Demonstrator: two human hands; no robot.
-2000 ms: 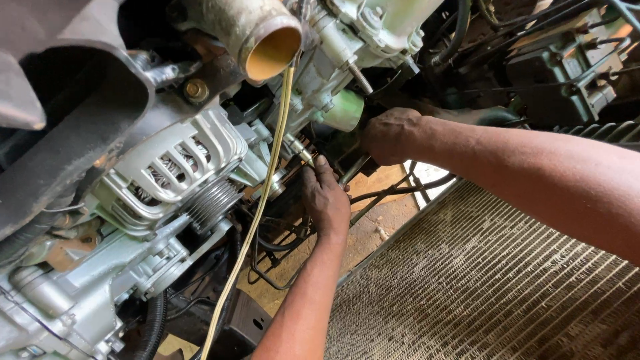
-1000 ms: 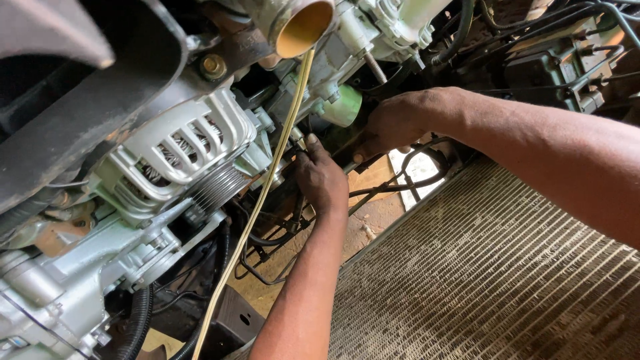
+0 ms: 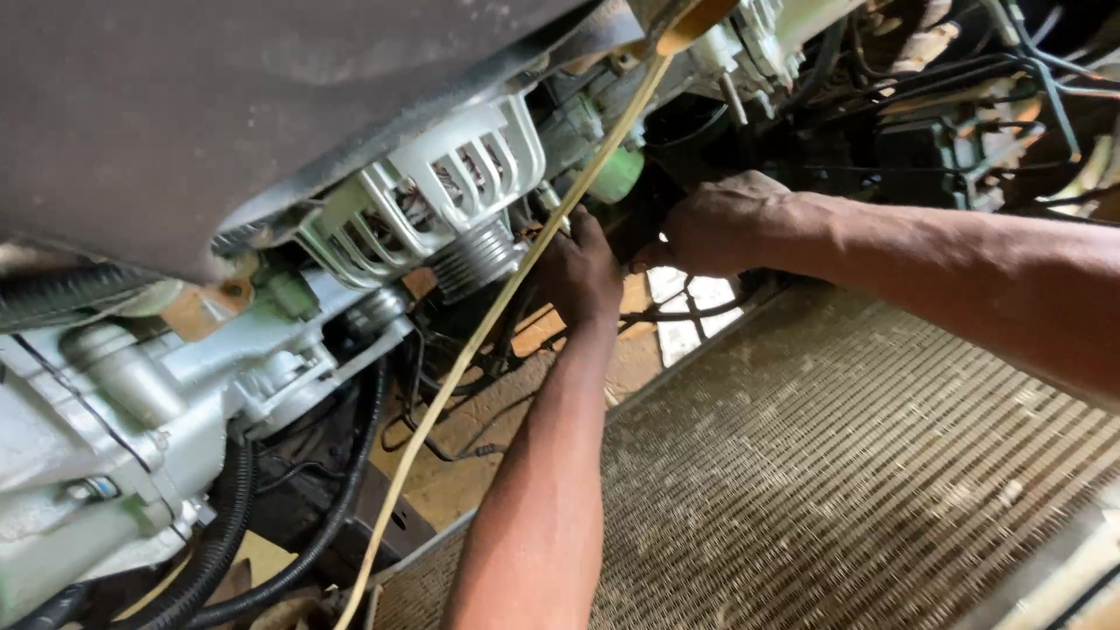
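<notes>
My left hand [image 3: 582, 267] reaches up from the bottom of the view, its fingertips at a small metal fitting [image 3: 551, 199] beside the grooved pulley [image 3: 477, 258] of the alternator [image 3: 437, 188]. The fingers are partly hidden, so its grip does not show. To its right, my right hand [image 3: 717, 223] is curled, with its fingers bent below the green cylindrical part [image 3: 617, 175]; what lies inside it is hidden in shadow. A pale yellow cord or thin tube [image 3: 477, 341] runs down from an open pipe end [image 3: 696, 24] and passes in front of my left fingers.
A finned radiator core [image 3: 831, 472] fills the lower right. A large dark curved part [image 3: 289, 96] covers the upper left. Corrugated black hoses [image 3: 232, 516] hang at the lower left. Thin black lines [image 3: 647, 317] cross the gap between engine and radiator.
The view has shifted, and the dark curved part now covers more of the upper left. Both hands remain in the gap below the green part.
</notes>
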